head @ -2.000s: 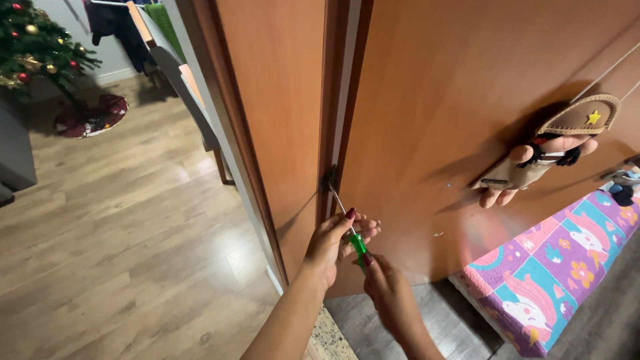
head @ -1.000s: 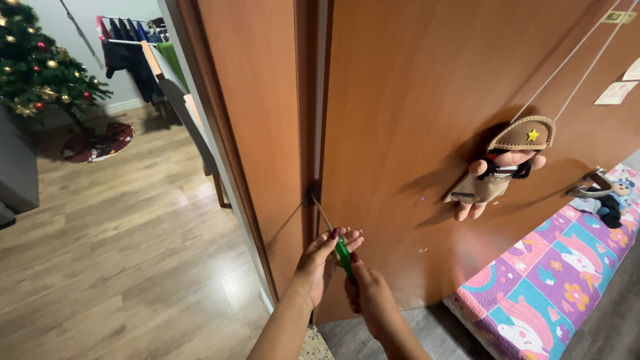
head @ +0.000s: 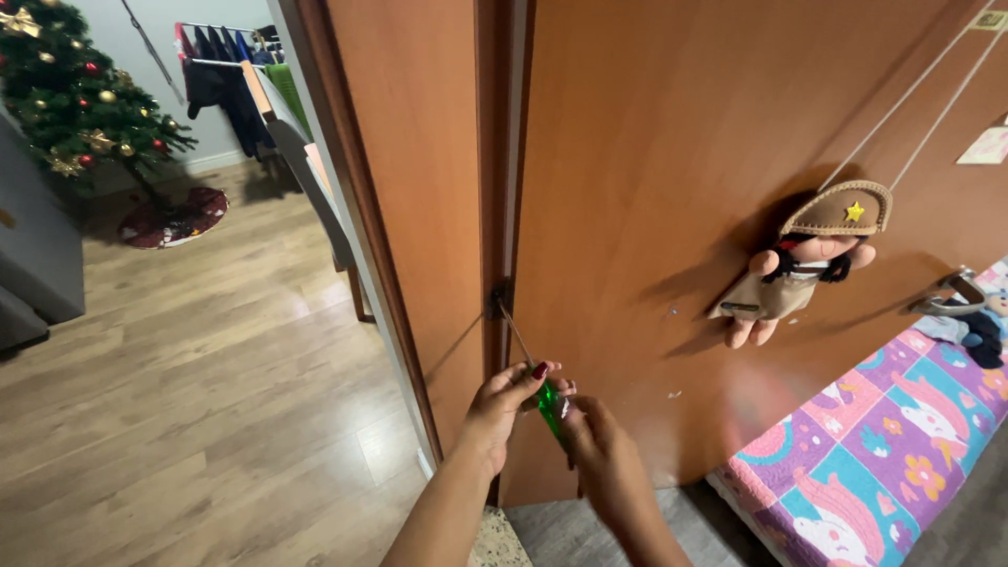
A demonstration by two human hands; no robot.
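Observation:
A screwdriver with a green translucent handle point(head: 549, 403) points up and left, its thin metal shaft reaching a dark door hinge point(head: 499, 299) in the gap between the wooden door point(head: 622, 197) and its frame point(head: 425, 197). My left hand point(head: 504, 405) holds the front of the handle near the shaft, thumb on top. Behind it, my right hand point(head: 602, 445) is closed around the rear of the handle. The tip meets the hinge, but the screw there is too small and dark to make out.
A cloth doll point(head: 803, 272) hangs by cords on the door, left of a metal door handle point(head: 957, 295). A bed with a patterned quilt point(head: 882, 449) stands at the lower right. Beyond the doorway are a Christmas tree point(head: 87, 118), a clothes rack point(head: 224, 63) and a chair point(head: 303, 157).
Both hands stay on the screwdriver, with its tip at the hinge. The right hand has shifted its hold on the handle. The view has shifted, showing more of the tree and clothes rack.

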